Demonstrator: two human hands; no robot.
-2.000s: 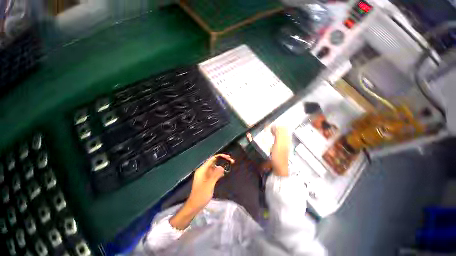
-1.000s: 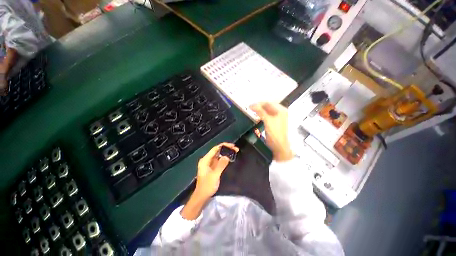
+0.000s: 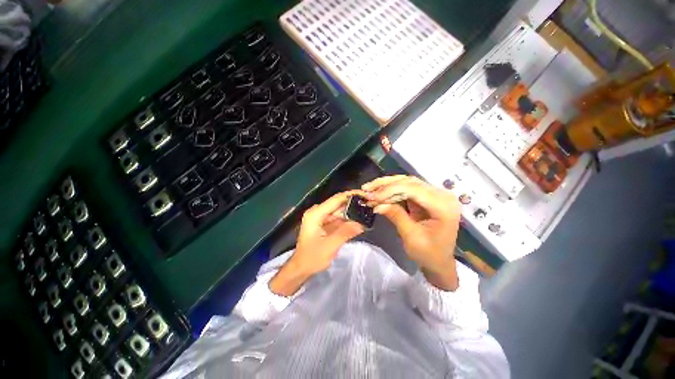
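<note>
A small black square watch case (image 3: 360, 212) with a shiny rim is held in front of my body, off the bench edge. My left hand (image 3: 323, 231) grips it by its left side between thumb and fingers. My right hand (image 3: 423, 222) is at its right side, thumb and fingertips together at the case's edge. Whether a tiny part is between the right fingertips cannot be told. The white parts tray (image 3: 377, 52) with rows of small dark slots lies beyond the hands.
A black blister tray (image 3: 166, 235) of dark frames lies on the green bench, another (image 3: 172, 326) with silvery-centred pieces at left. At right stand the white press base (image 3: 429, 141), orange-brown fixtures (image 3: 544, 166) and brass-gold press head (image 3: 618, 111). A pale sleeve (image 3: 13, 26) shows top left.
My right hand has moved from the edge of the white tray down to the case. My left hand still holds the case. The view has tilted down, so the bench things appear higher.
</note>
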